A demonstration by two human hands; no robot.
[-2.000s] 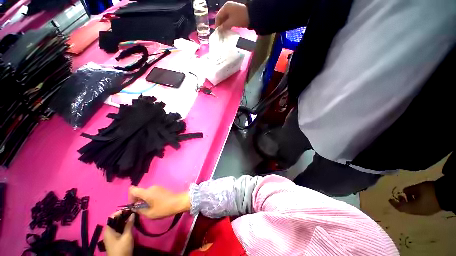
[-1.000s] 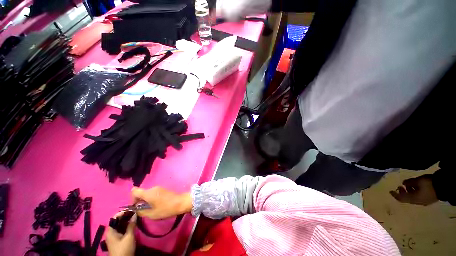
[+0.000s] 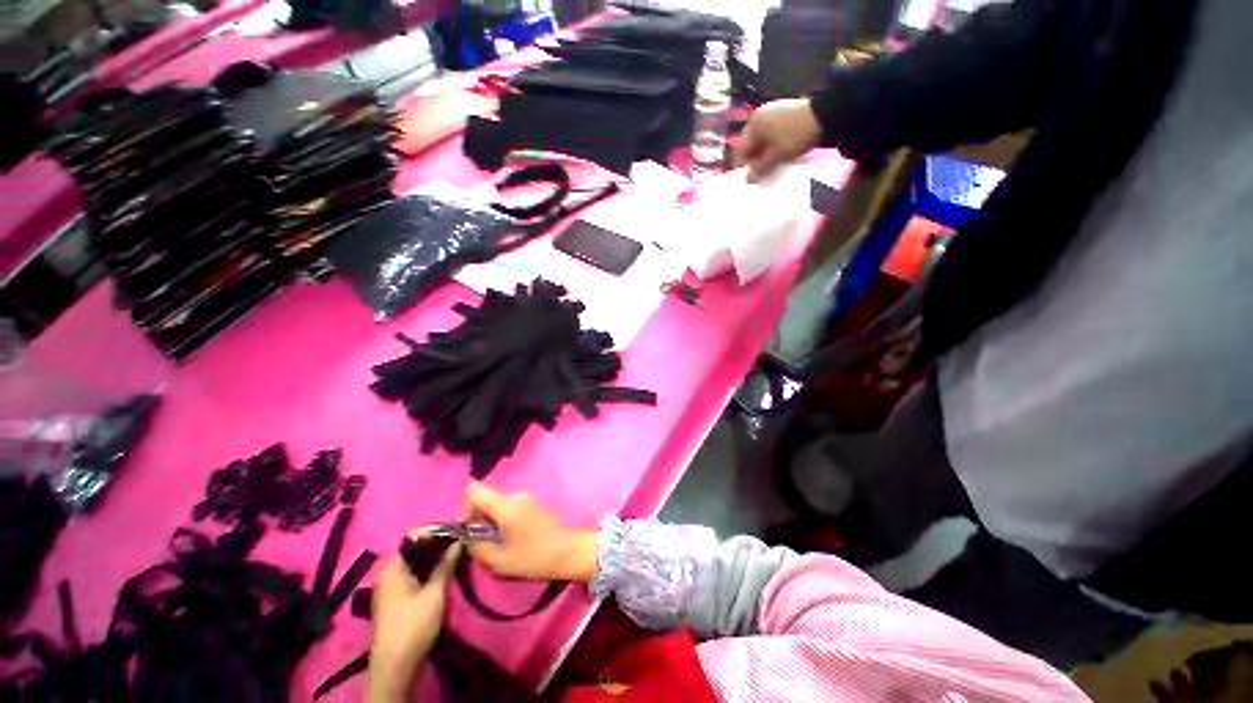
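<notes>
My right hand (image 3: pixel 529 538) is closed around small metal thread snips (image 3: pixel 477 530) at the table's near edge. My left hand (image 3: pixel 407 604) is just left of it and holds a black webbing strap (image 3: pixel 429 552), partly hidden by the fingers. A narrow black loop hangs below my right hand. A fanned pile of black straps (image 3: pixel 502 371) lies on the pink table beyond my hands. A heap of small black buckles (image 3: pixel 275 488) lies to the left. A loose tangled pile of black straps (image 3: pixel 206 625) lies at the lower left.
Another person (image 3: pixel 1099 316) stands at the right, a hand on white paper (image 3: pixel 756 220). A smartphone (image 3: pixel 598 246), keys (image 3: pixel 683 291), a clear bottle (image 3: pixel 710 107), a plastic bag of black parts (image 3: pixel 412 247) and stacked black panels (image 3: pixel 172 206) lie or stand farther back.
The view has swung left, showing more of the tangled pile and stacked panels. The other person's hand is back at the white paper. My hands keep nearly the same hold.
</notes>
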